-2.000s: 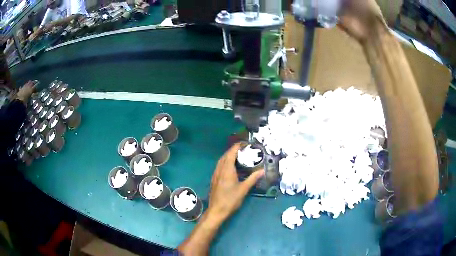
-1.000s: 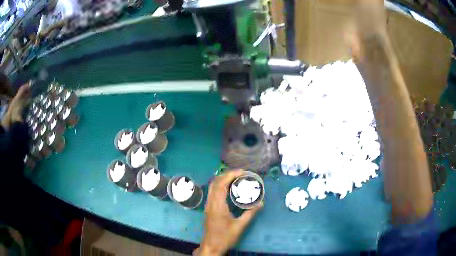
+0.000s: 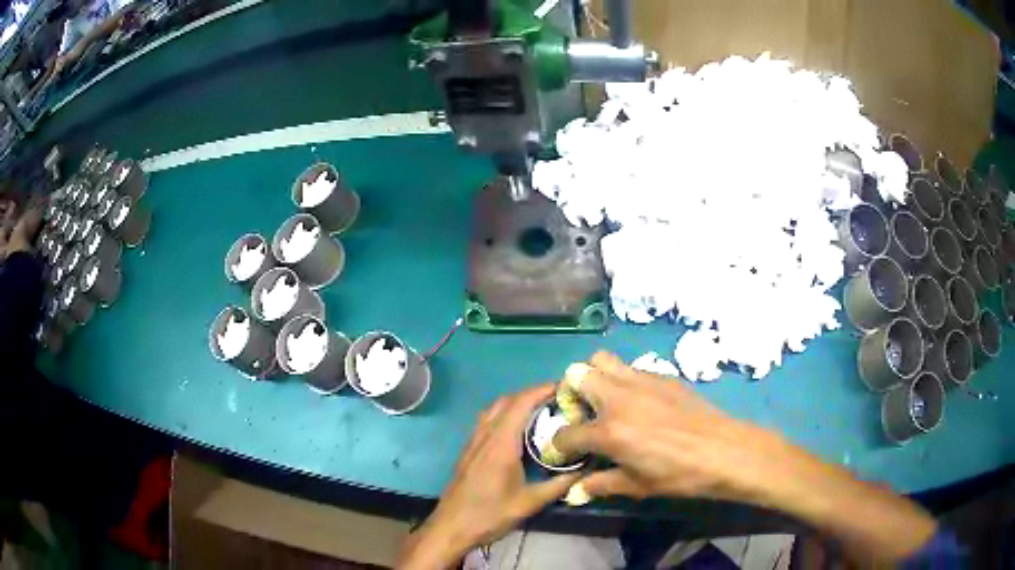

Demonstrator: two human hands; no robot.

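My left hand is wrapped around the left side of a metal cup near the table's front edge. My right hand, with pale yellow finger covers, has its fingers in and over the cup's mouth, touching the white insert inside. The fingers hide part of the cup and insert. The press base behind the hands holds no cup, and its round hole shows below the ram. The heap of white inserts lies right of the press.
Several filled cups stand left of the press, and more stand at the far left beside another person's hand. Empty cups stand at the right. A cardboard sheet is behind the heap. An open box is below the front edge.
The cup moved off the press base towards the table's front edge in my left hand. My right hand came down from the upper right onto the cup. The view shifted, showing the empty cups.
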